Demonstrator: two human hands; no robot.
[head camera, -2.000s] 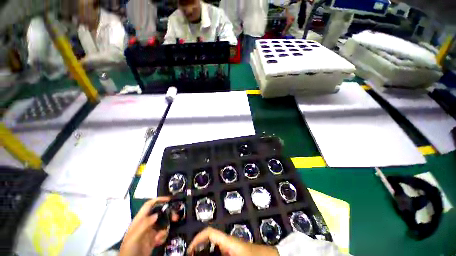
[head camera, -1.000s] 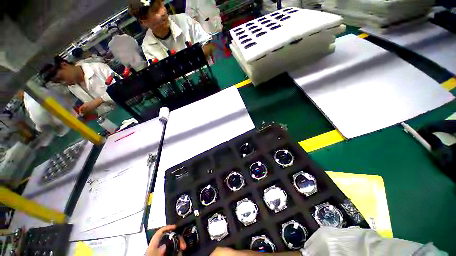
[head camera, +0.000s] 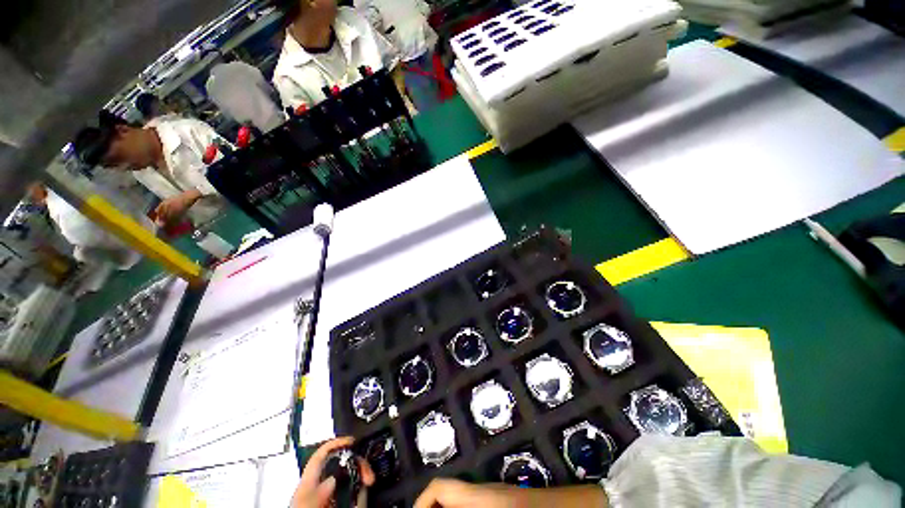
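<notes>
The black watch tray (head camera: 447, 375) lies in front of me, tilted in view, with watch heads in most pockets and some far pockets empty. My left hand (head camera: 323, 476) is at the tray's near left edge and holds a dark watch head (head camera: 345, 478) between the fingers. A watch head (head camera: 381, 454) sits in the pocket beside it. My right hand (head camera: 496, 496) is over the tray's near edge, cut off by the bottom of the picture; its fingertips are hidden, so what it holds cannot be told.
A black tool rack (head camera: 318, 149) with red tops stands at the far side. Stacked white foam trays (head camera: 566, 84) stand beyond the tray. White sheets (head camera: 734, 149) lie right and left. Yellow paper (head camera: 729, 372) lies partly under the tray. A black round item (head camera: 883, 260) is at the right edge. Two people sit opposite.
The view has turned and tilted, so the bench appears slanted. My left hand stays at the tray's left side with the watch head. My right hand has dropped lower, partly out of view.
</notes>
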